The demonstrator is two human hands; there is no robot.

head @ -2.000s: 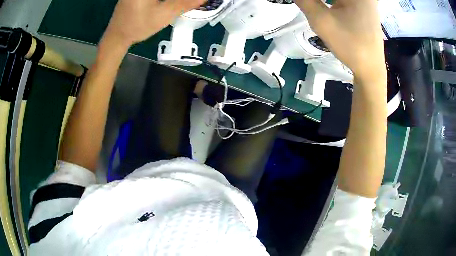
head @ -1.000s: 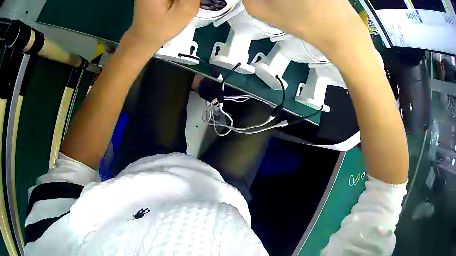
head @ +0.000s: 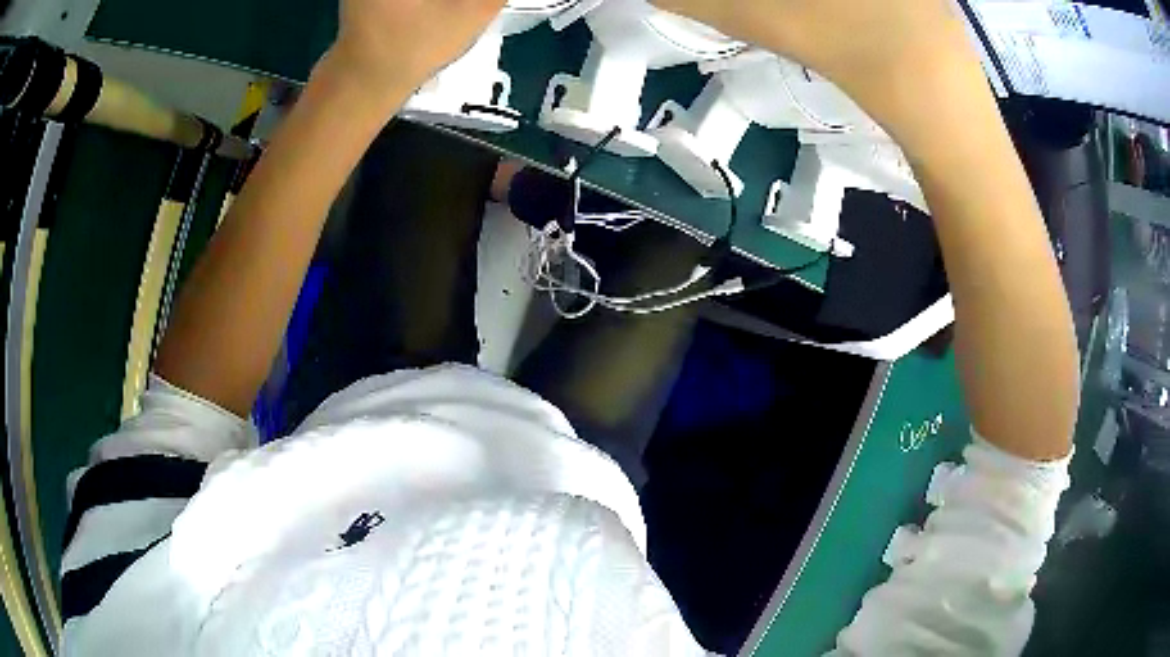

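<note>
Several white security cameras stand in a row on the green bench mat (head: 769, 213), their heads partly cut off by the top edge. The camera at the left (head: 463, 93) is close beside my left hand (head: 408, 28). My right hand is cut off by the top edge; my right forearm (head: 898, 77) reaches across over the other cameras. My fingers are out of the picture, so what they hold is hidden. Black pigtail leads (head: 733, 205) hang from the camera bases and join thin white power cables (head: 597, 298) bunched over the bench edge.
A bright screen (head: 1091, 54) is at the upper right. A black box (head: 879, 270) stands right of the cameras, with a white strip (head: 898, 339) beside it. A green bench section (head: 834, 539) curves along the right. Cream-coloured tubes (head: 116, 109) stand at the left.
Since two seconds ago both hands have moved inward and up past the top edge, the right forearm swinging left over the cameras. The white strip now lies further into view. The view has shifted slightly.
</note>
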